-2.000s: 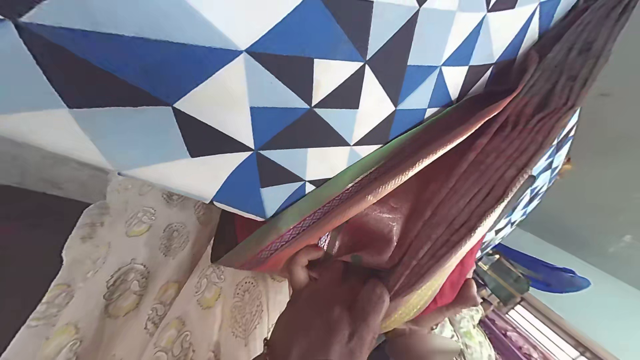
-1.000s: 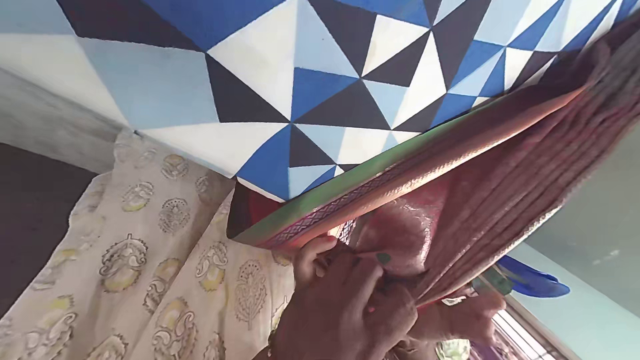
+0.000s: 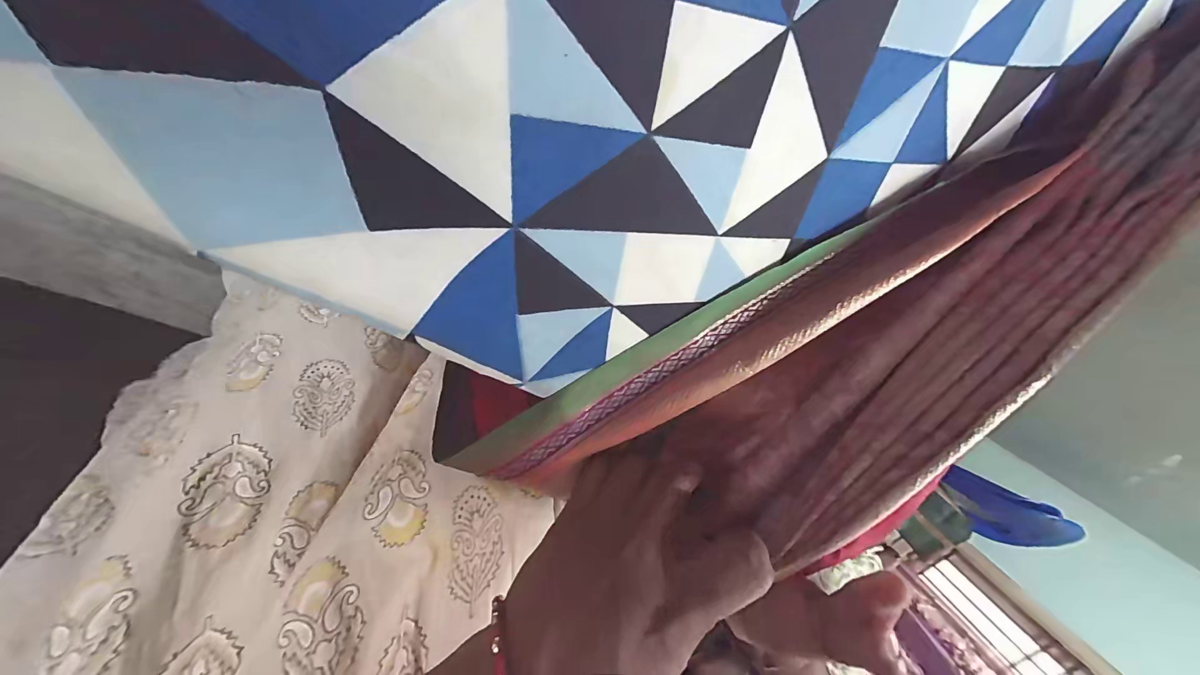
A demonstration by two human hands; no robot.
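A maroon pleated cloth [image 3: 900, 375] with a green, orange and patterned woven border runs from the lower middle up to the top right. My left hand [image 3: 647, 562], with a red bracelet at its wrist, is closed on the gathered lower end of this cloth, just below the border; its fingertips are hidden in the folds. Beyond it, close to the cloth's lower edge, is my right hand [image 3: 825, 619], partly covered by my left hand, so its grip cannot be made out. Cream fabric [image 3: 328, 487] with paisley and floral motifs lies left of my left hand.
A sheet with blue, black and white triangles [image 3: 581, 178] fills the top behind the cloth. A grey edge [image 3: 103, 262] and a dark area [image 3: 75, 403] are at the left. At the right are a blue object [image 3: 1017, 514], a barred window [image 3: 994, 609] and a pale wall [image 3: 1106, 572].
My left hand now lies flatter over the cloth's folds, its fingertips out of sight. My right hand has moved down, away from the cloth's edge, where its fingers showed a second ago.
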